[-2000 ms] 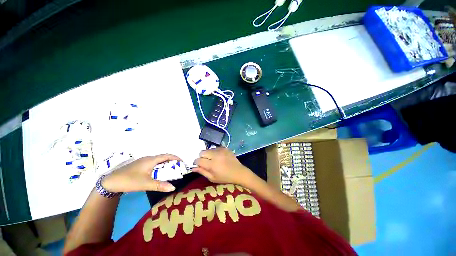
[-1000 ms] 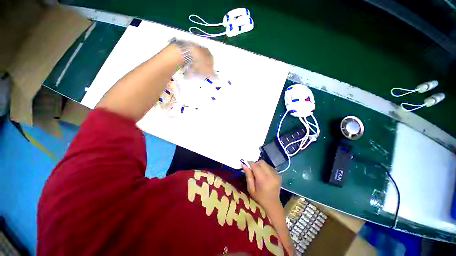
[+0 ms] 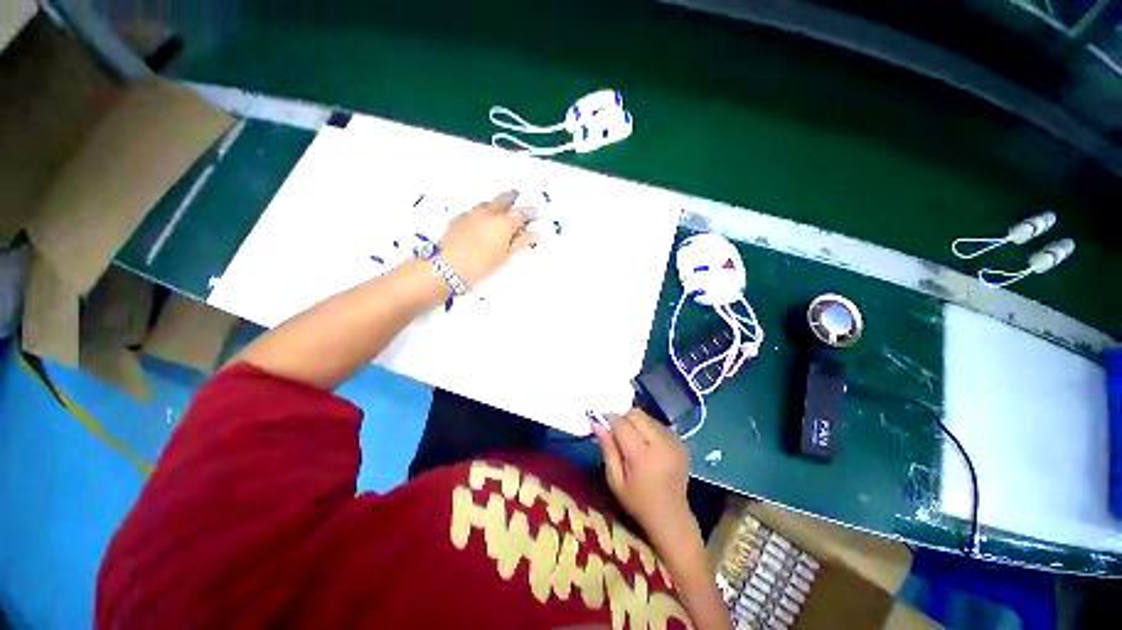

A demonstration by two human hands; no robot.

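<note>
My left hand is over the middle of the white work sheet, palm down, its fingers on or just above small white parts with blue marks. White on white hides their outlines, and I cannot tell whether it grips one. My right hand is at the sheet's front right corner, thumb and finger pinched on the thin tip of a small lead. A pair of white corded units lies on the dark green belt beyond the sheet.
Right of the sheet are a round white unit with coiled cord, a black adapter, a power strip and a black box marked FAN. Two small white corded pieces lie on the belt. An open carton is below.
My left hand has moved slightly lower on the sheet and is less blurred. Two seconds ago it held a white unit near my right hand; that pair now lies on the belt.
</note>
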